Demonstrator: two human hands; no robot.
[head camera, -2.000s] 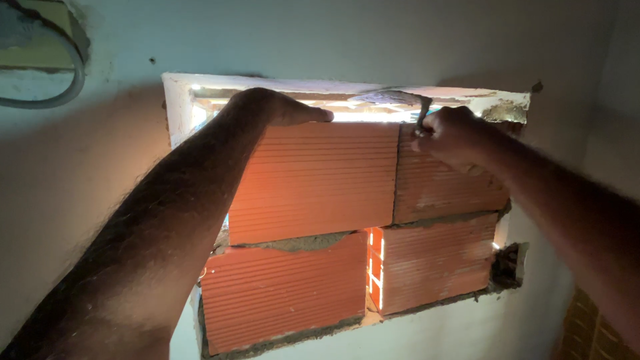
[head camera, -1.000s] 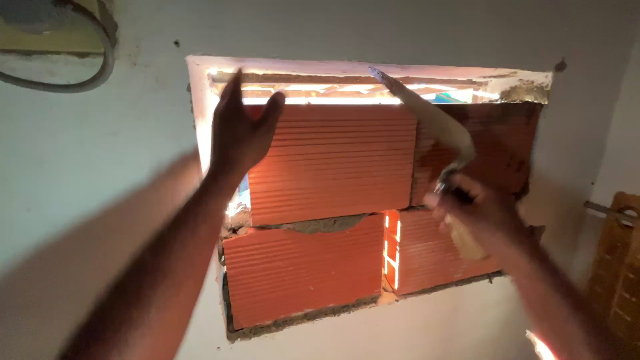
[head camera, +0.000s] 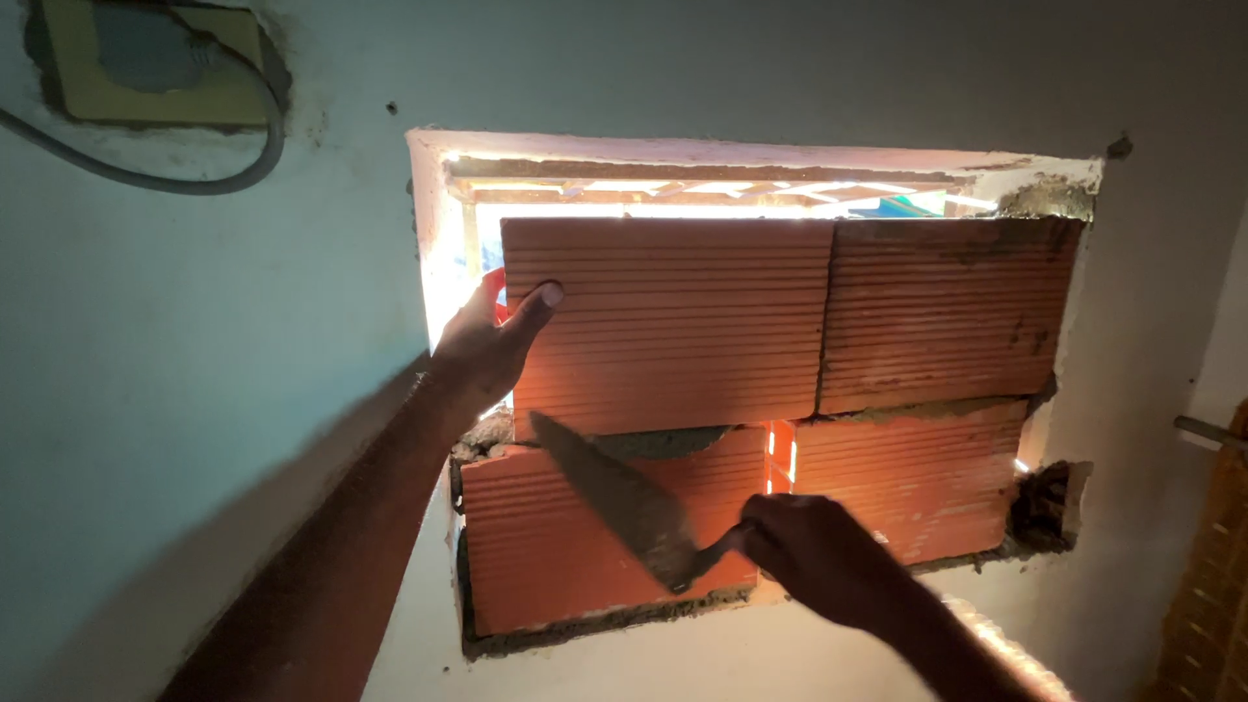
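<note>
My left hand (head camera: 492, 341) grips the left end of the upper left hollow clay block (head camera: 673, 322), its thumb on the ribbed front face and its fingers behind the edge. In my right hand (head camera: 809, 551) is a pointing trowel (head camera: 624, 497), its blade pointing up and left across the lower left clay block (head camera: 604, 546). The trowel's tip lies over the mortar joint (head camera: 673, 442) under the upper left block. Beside that block stands the upper right clay block (head camera: 946, 312), above the lower right clay block (head camera: 916, 478).
The blocks stand in a wall opening with a pale plastered edge (head camera: 760, 146); bright light comes through a gap above them, where a lattice shows. A socket plate (head camera: 229, 93) with a grey cable (head camera: 195, 185) is at upper left. A broken hollow (head camera: 1048, 507) lies at lower right.
My left hand has come down from the opening's top to the block's left end. The trowel has gone from near the top edge down to the joint between the left blocks.
</note>
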